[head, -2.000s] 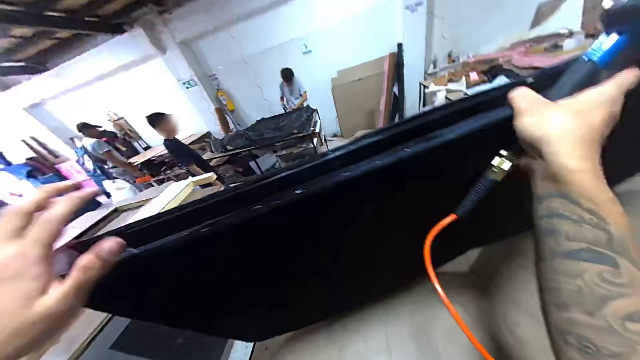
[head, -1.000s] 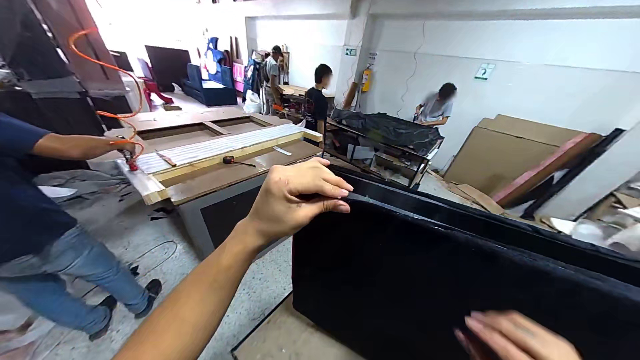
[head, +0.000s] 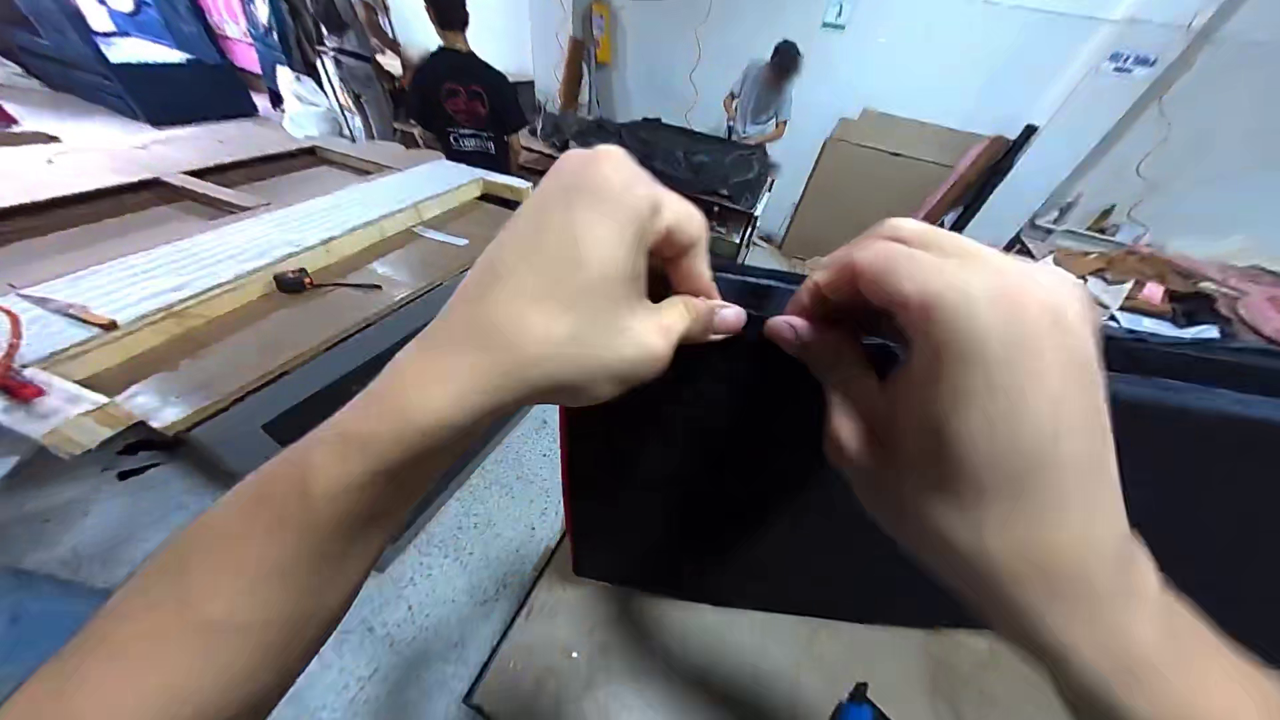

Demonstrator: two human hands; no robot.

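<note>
A long panel covered in black fabric [head: 700, 500] stands upright on a light board [head: 640, 650]. My left hand [head: 590, 290] pinches the fabric at its top edge near the left corner, thumb and forefinger together. Just to the right, my right hand [head: 950, 380] grips the same edge between thumb and bent fingers. The two thumbs are a short way apart. At the bottom, part of a blue and black tool [head: 858, 705] shows on the board.
At the left lies a wooden frame with white padding [head: 240, 260], bearing a tape measure [head: 293, 281] and a knife [head: 75, 310]. A red tool [head: 20, 385] is at its near corner. Two people are farther back, beside a table with black material [head: 690, 155]. Cardboard sheets [head: 860, 185] lean on the wall.
My right hand held a tool with an orange hose two seconds ago; now it holds the fabric edge beside my left hand. The view has turned. The person at the left is out of sight.
</note>
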